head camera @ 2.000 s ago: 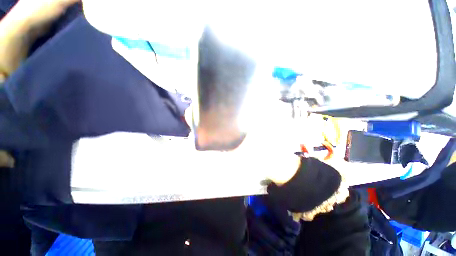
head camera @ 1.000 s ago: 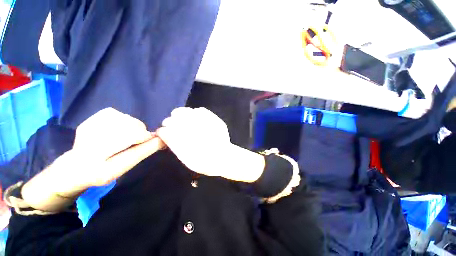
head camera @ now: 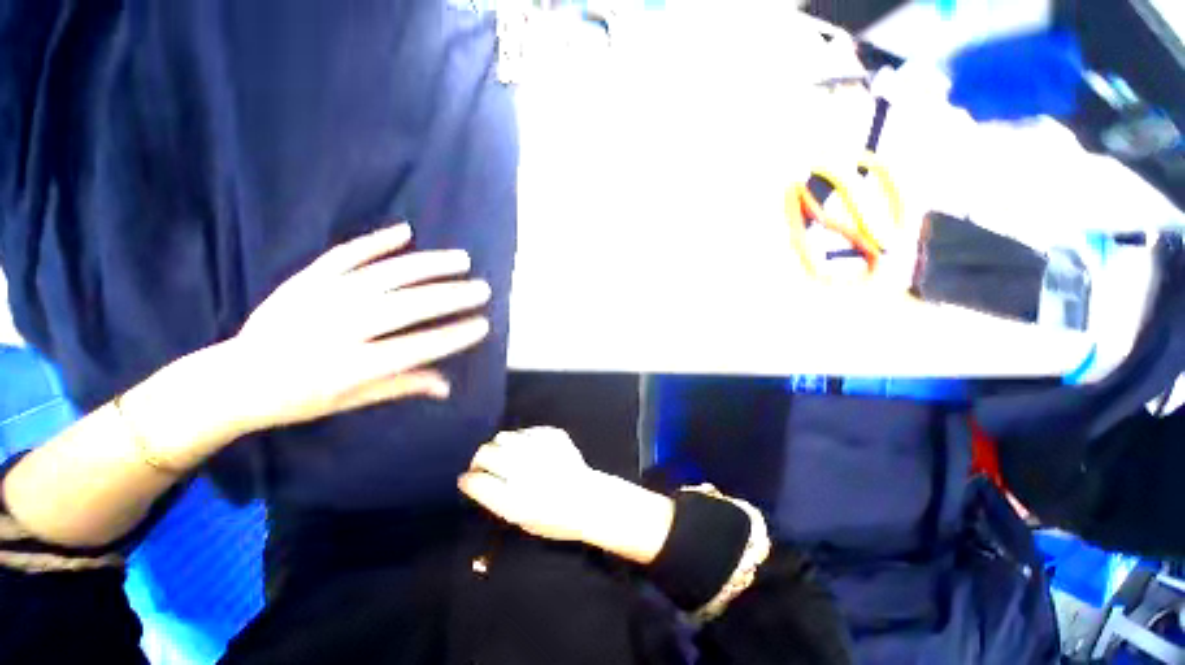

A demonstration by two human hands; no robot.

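Observation:
A large dark navy garment body panel (head camera: 286, 169) covers the left of the white table and hangs over its near edge towards my lap. My left hand (head camera: 357, 331) lies flat on the cloth, palm down, fingers spread and pointing right. My right hand (head camera: 539, 483) is below the table edge at the cloth's lower right corner, fingers curled; the fingertips are at the cloth's edge, and whether they pinch it is hard to tell. Small metal machine parts (head camera: 509, 46) show at the top, by the cloth's right edge, overexposed.
Orange-yellow scissors (head camera: 838, 221) and a black phone (head camera: 981, 269) lie on the white table (head camera: 650, 260) at right. A blue object (head camera: 1020, 72) is behind them. Folded navy cloth (head camera: 871, 494) fills the bin right of my lap. A blue crate (head camera: 202, 565) is at left. Another person's dark sleeve (head camera: 1105, 442) is at far right.
My hands were together over my lap and have separated. The left now lies spread on the cloth; the right is lower. The cloth now covers more of the left side and lap. The view has shifted.

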